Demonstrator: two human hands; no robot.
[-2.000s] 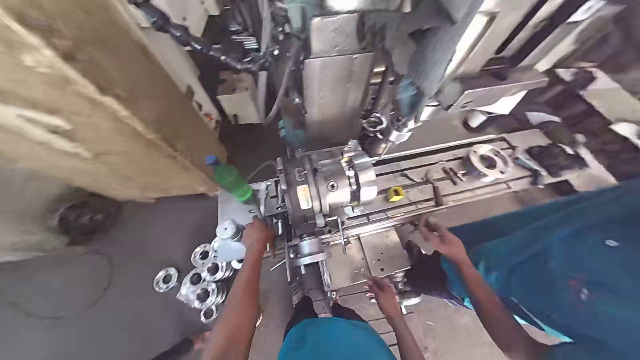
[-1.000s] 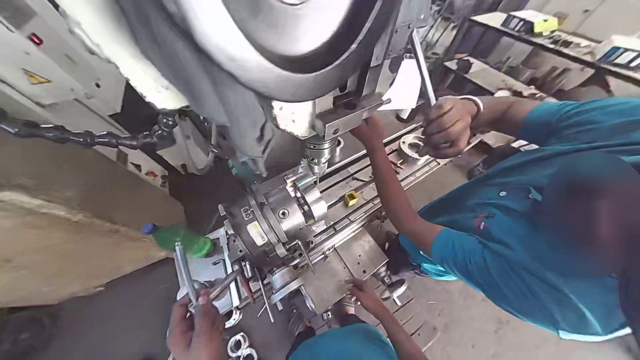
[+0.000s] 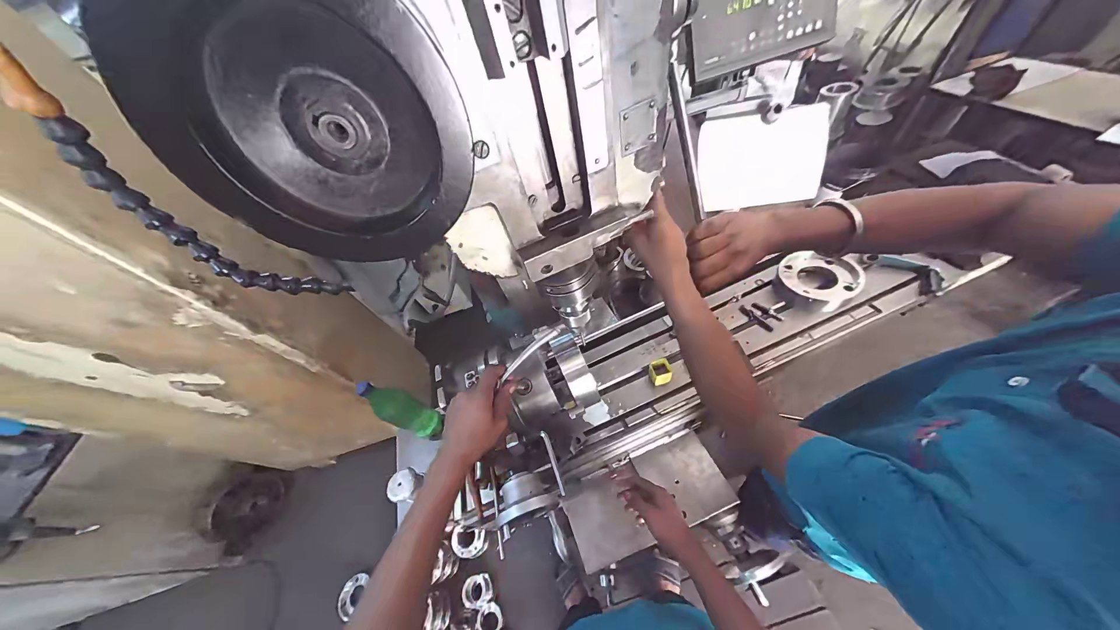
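My left hand is closed around a pale metal bar, held over the round metal chuck on the milling machine's table. The bar's far end is near the spindle tool; whether they touch is unclear. My right hand, fingers apart and holding nothing visible, is low over a flat metal plate. A ring-shaped workpiece sits at the chuck's face. On the slotted machine table lies a small yellow square piece.
A co-worker's two hands are at the milling head, one arm crossing above the table. A green bottle lies left of my left hand. Metal rings lie below. A flanged ring rests farther along the table.
My left hand has moved from near the green bottle to the chuck with a metal bar. The co-worker's raised hand, which gripped a bar handle, is now lower beside the other hand. The view has shifted.
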